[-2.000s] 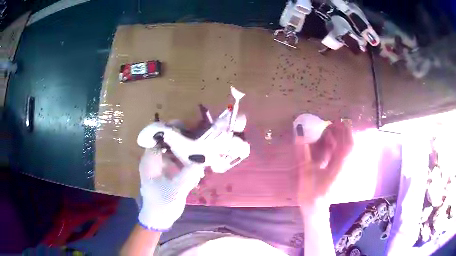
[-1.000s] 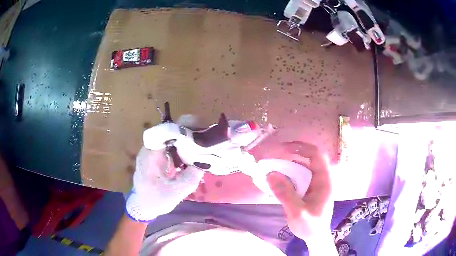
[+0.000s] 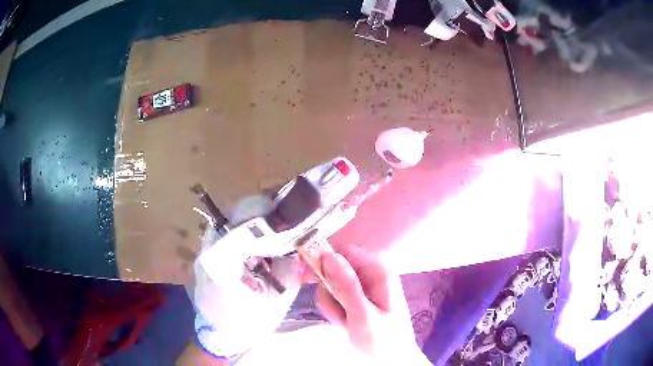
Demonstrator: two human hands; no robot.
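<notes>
A white toy motorcycle (image 3: 276, 232) with a dark seat and red tail piece is held above the near edge of the cardboard, its tail pointing up and right. My left hand (image 3: 240, 297), in a white knit glove with a blue cuff, grips its front near the dark handlebars; overexposure blurs the fingers. My bare right hand (image 3: 354, 286) holds a finger-length tan bar (image 3: 333, 268) with its tip against the motorcycle's near side. The white glue bottle (image 3: 401, 148) lies on the cardboard beyond the tail.
A red-black labelled block (image 3: 166, 101) lies on the cardboard (image 3: 243, 93) at left. A dark rod (image 3: 26, 180) lies on the green surface. Waiting motorcycle units (image 3: 458, 18) stand at the far edge. A blue bin (image 3: 494, 314) and bright parts tray (image 3: 573, 286) are at right. A person's arm shows far left.
My right hand has let go of the glue bottle, now lying on the cardboard, and has taken the tan bar from the right. The motorcycle's tail has swung upward.
</notes>
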